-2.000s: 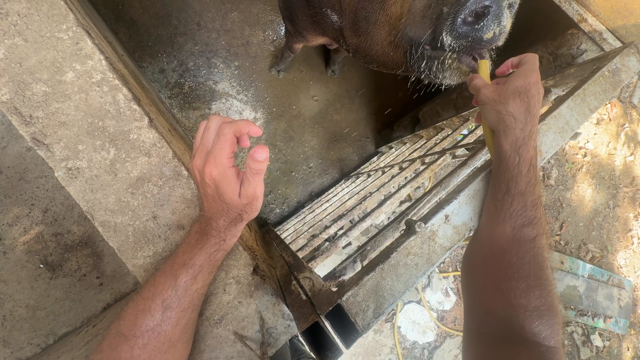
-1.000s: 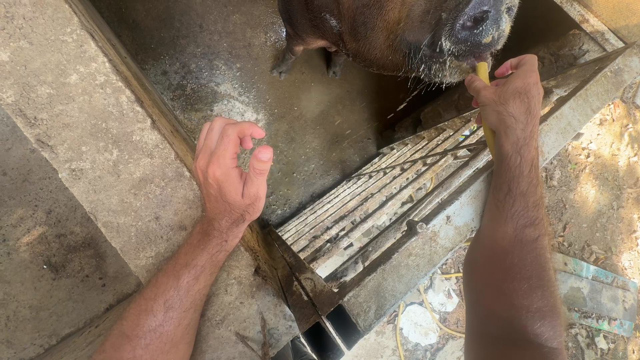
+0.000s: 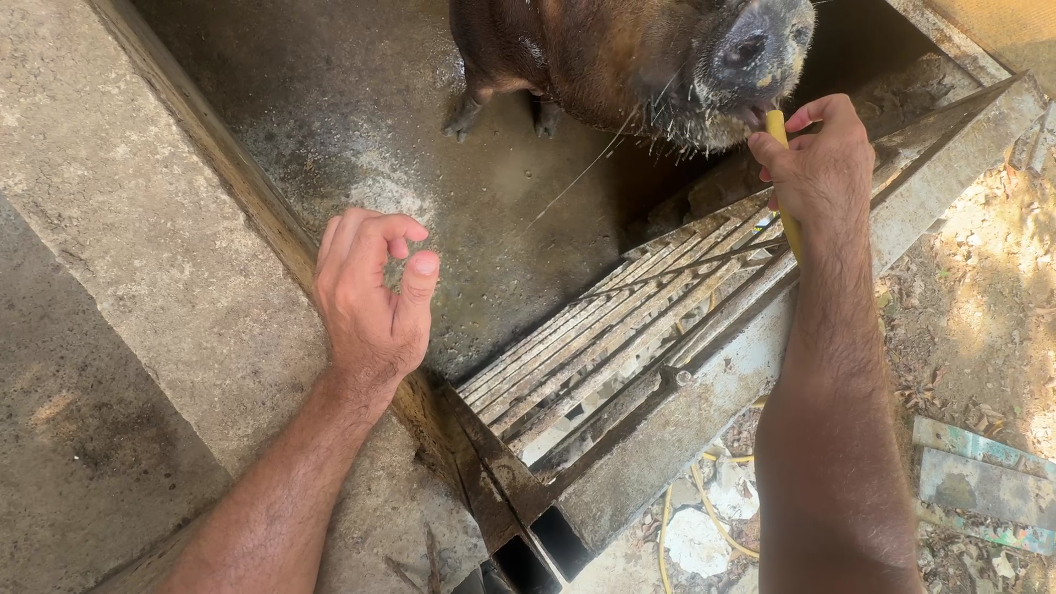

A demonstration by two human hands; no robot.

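A brown pig (image 3: 594,66) with a grey, bristly snout (image 3: 755,58) stands inside a concrete pen at the top. My right hand (image 3: 821,161) grips a yellow hose (image 3: 790,223) close to its end, which is beside the pig's mouth; whether it touches the mouth I cannot tell. The lower part of the hose passes behind my right forearm. My left hand (image 3: 371,289) is over the edge of the pen wall, empty, with thumb and fingers curled apart. Thin streaks that look like water or drool cross the air below the snout.
A rusty metal gate with bars (image 3: 610,330) runs diagonally below the pig. On the left is a thick concrete wall (image 3: 165,239); the pen floor (image 3: 511,198) looks wet. Outside the gate lie a yellow hose or cord (image 3: 665,536), white lumps (image 3: 697,540) and weathered boards (image 3: 982,487).
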